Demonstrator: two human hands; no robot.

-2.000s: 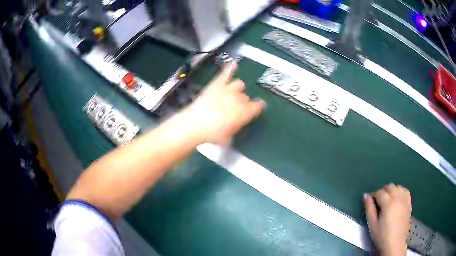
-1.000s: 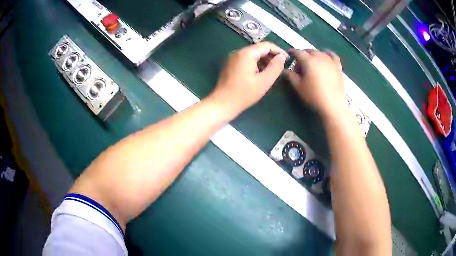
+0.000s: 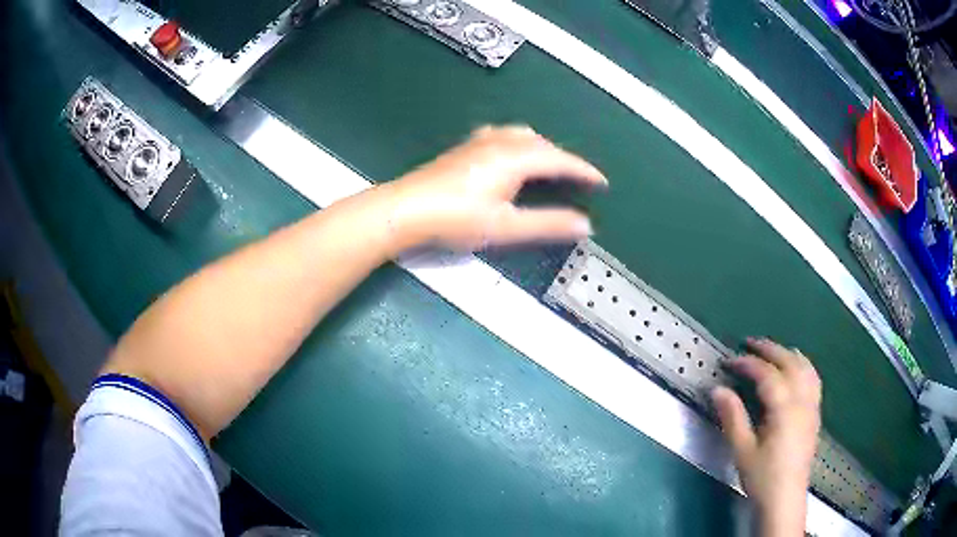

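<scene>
A silver cover plate [image 3: 642, 322] with rows of small dark holes lies at a slant on the green belt, along the near white rail. My left hand [image 3: 504, 194] is above the plate's upper left end, thumb and fingers apart, with nothing seen in it. My right hand [image 3: 771, 404] is at the plate's lower right end, fingers curled and spread. Its fingertips are at or near the plate's end; whether they touch it I cannot tell. What lies under the plate is hidden.
A thick four-position jig block [image 3: 124, 147] stands at the left. Another jig [image 3: 462, 29] lies at the top by the far rail. A second holed plate [image 3: 855, 485] is at lower right. A red bin [image 3: 887, 157] and red button [image 3: 166, 39] show at the sides.
My hands have parted from their meeting point over the belt. The holed plate now lies where the jig with black-rimmed round parts showed. The view has shifted, and fixtures appear farther up and left.
</scene>
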